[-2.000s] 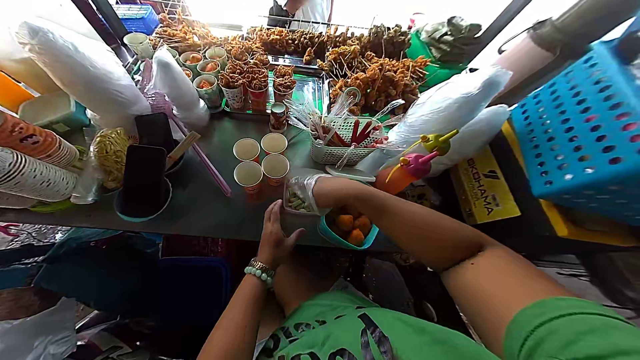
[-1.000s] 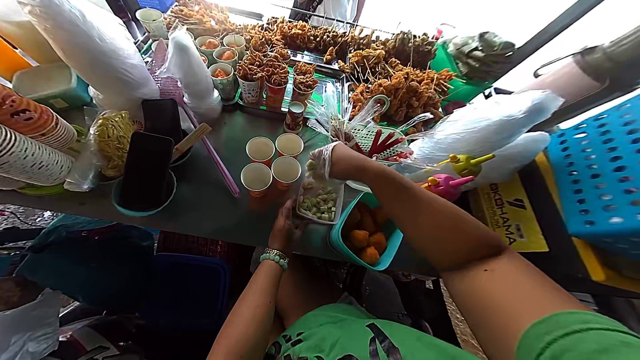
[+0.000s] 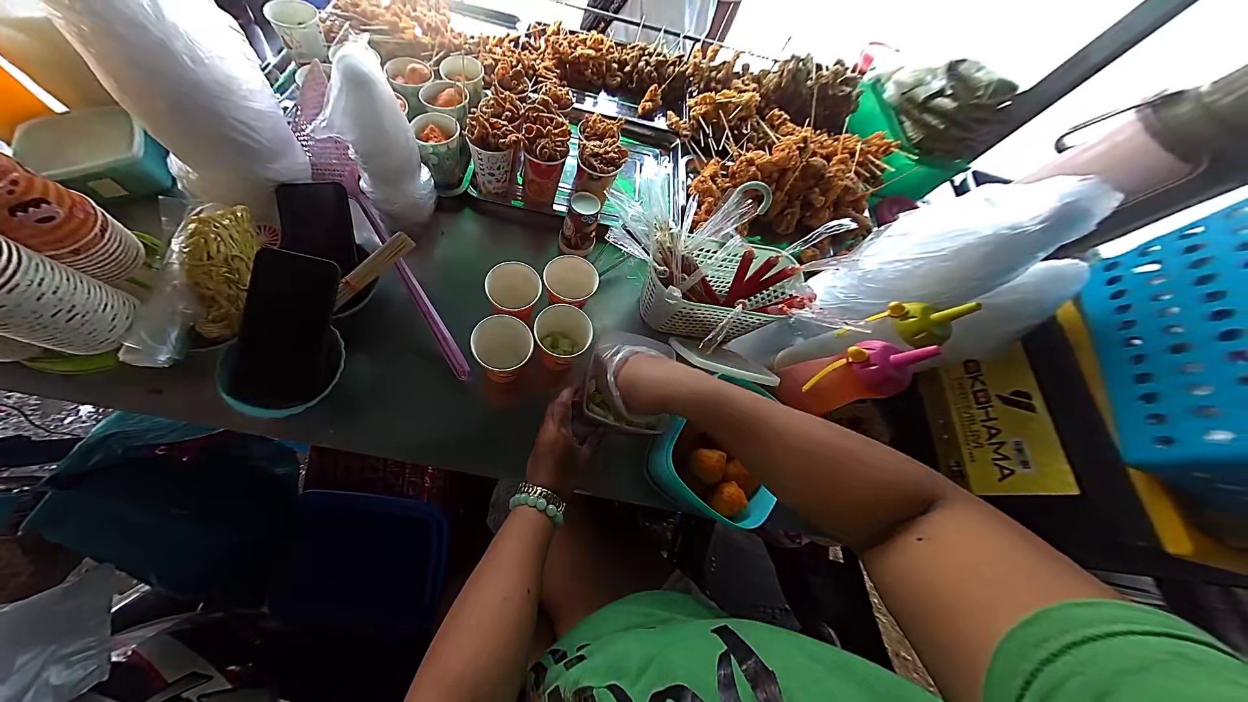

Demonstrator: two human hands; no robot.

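Note:
My left hand (image 3: 561,444) grips the near left side of a clear plastic tub (image 3: 624,419) of chopped green pieces at the table's front edge. Over and partly inside that tub is my right hand (image 3: 624,375) in a clear plastic glove; its fingers are hidden, so its hold cannot be told. Just left of the tub stand several open paper cups. The near right cup (image 3: 563,336) has green pieces in its bottom, while the near left cup (image 3: 502,347) and the far right cup (image 3: 571,281) look empty. A teal tub of orange balls (image 3: 723,480) sits under my right forearm.
Behind the cups are a small printed cup (image 3: 581,219) and trays of fried skewers (image 3: 790,166). A white basket (image 3: 673,307) of wrapped sticks and squeeze bottles (image 3: 868,370) stand right. Left are a phone (image 3: 283,322) on a bowl, pink tongs (image 3: 419,283) and stacked cups (image 3: 58,302).
Green pieces now show in the near right cup, which looked empty one second ago. My gloved right hand has moved down over the tub, covering more of its contents.

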